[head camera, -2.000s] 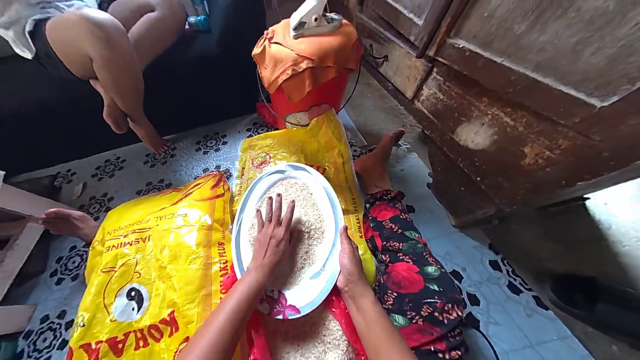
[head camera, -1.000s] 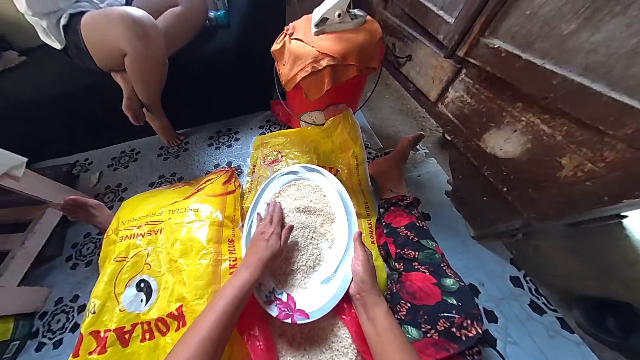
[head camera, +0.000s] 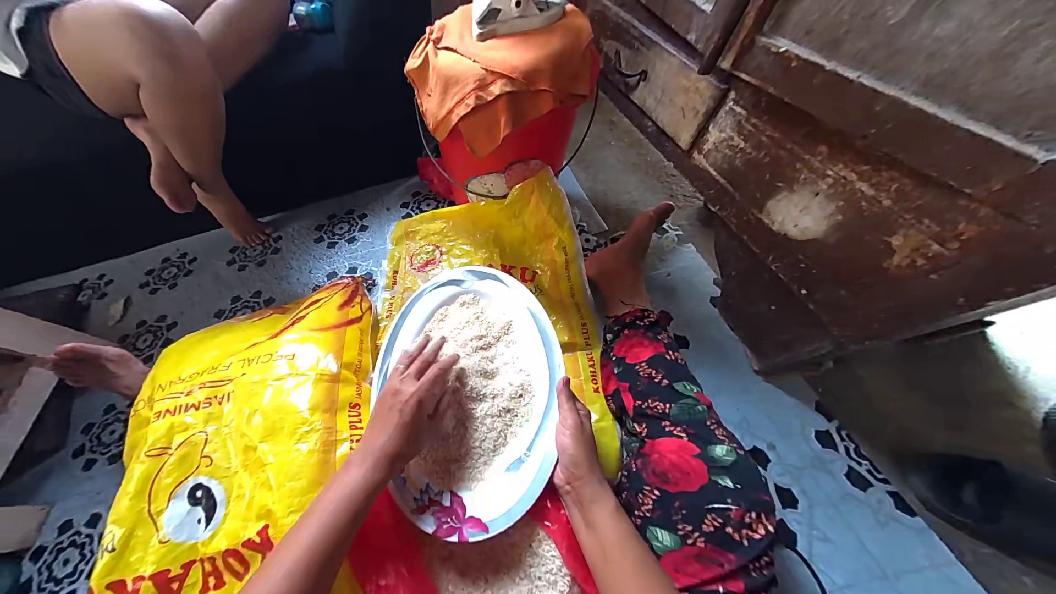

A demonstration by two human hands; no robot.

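A white oval plate (head camera: 540, 346) with a pink flower on its rim holds a spread of rice grains (head camera: 487, 379). My left hand (head camera: 417, 396) lies on the left side of the rice, fingers slightly apart. My right hand (head camera: 575, 437) grips the plate's right edge, its thumb along the rim. Beneath the plate's near end, more rice (head camera: 495, 565) lies in a red plastic bag (head camera: 388, 544). One yellow rice sack (head camera: 247, 412) is at the left, and another yellow sack (head camera: 487, 235) lies flat under the plate's far end.
A red bucket (head camera: 528, 140) covered with an orange cloth (head camera: 503, 66) stands ahead. Another person's bare legs (head camera: 177, 91) are at the upper left. A worn wooden cabinet (head camera: 833, 190) borders the right. A leg in floral cloth (head camera: 676, 454) lies beside the plate on the patterned floor covering (head camera: 330, 231).
My left hand has moved from the middle of the rice to its left side, and its fingers have drawn closer together. My right hand stays at the plate's right edge.
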